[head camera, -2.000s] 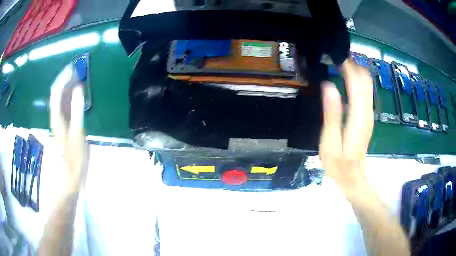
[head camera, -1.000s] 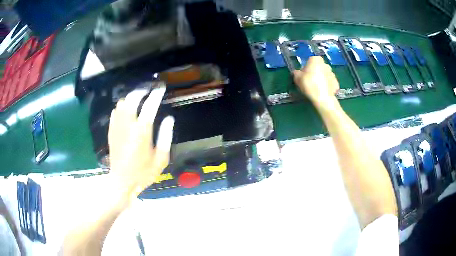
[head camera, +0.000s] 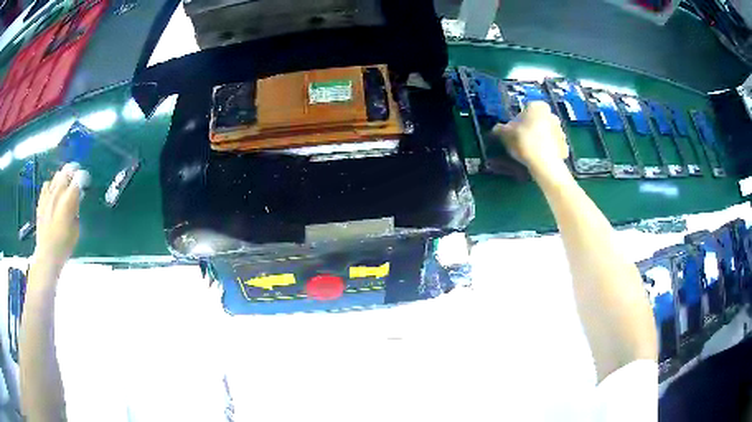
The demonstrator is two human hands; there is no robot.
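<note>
The orange-brown fixture (head camera: 284, 107) on the black-covered press holds no frame; its green-white label shows. My left hand (head camera: 58, 214), with white fingertip coverings, is at the far left over the green belt. Its fingertips pinch the blue-patched end of a tilted, blurred phone frame (head camera: 122, 182). My right hand (head camera: 536, 138) is right of the press, fingers curled on the edge of a phone frame (head camera: 488, 100) at the near end of the row on the belt. My fingers partly hide both grips.
The grey press head (head camera: 280, 21) stands above and behind the fixture. A red button (head camera: 324, 287) is on the front panel. More frames (head camera: 608, 115) lie along the belt. Stacked frames (head camera: 688, 284) are at the right and the left edge. A red tray (head camera: 45, 78) is far left.
My left hand has moved from over the fixture to the far left, and the frame seen earlier in the fixture is gone from it. My right hand stays by the frame row.
</note>
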